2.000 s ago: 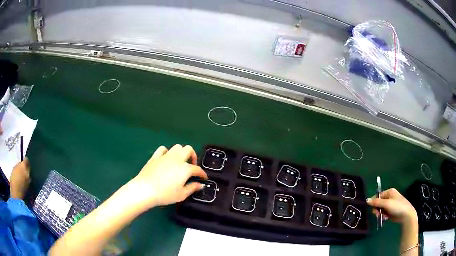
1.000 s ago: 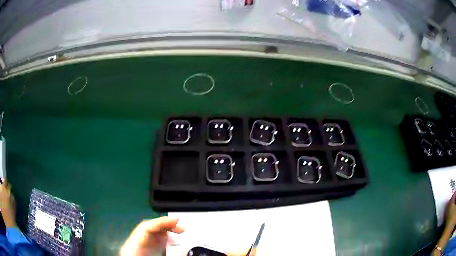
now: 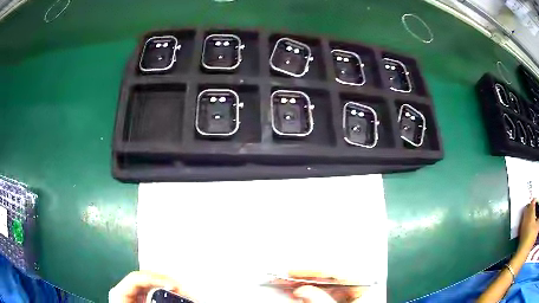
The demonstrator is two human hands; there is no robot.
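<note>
My left hand is at the bottom edge, cut off, holding a smartwatch housing that is also partly cut off. My right hand is blurred at the bottom edge, gripping thin tweezers that lie nearly level, pointing left. Both hands are over the white paper sheet. The black foam tray lies beyond the paper. Its front-left pocket is empty; the other pockets hold housings with silver rims. Another foam block seems to lie under it. No tiny parts can be made out on the paper.
A bubble-textured pack with a green sticker lies at the left edge. Another foam tray with housings and a second white paper are at the right. Another person's hand reaches over that paper. Blue sleeves show at both lower corners.
The front-left housing has left its pocket and is now in my left hand. My right hand has come from the tray's right side to the paper with the tweezers. The view has tilted down.
</note>
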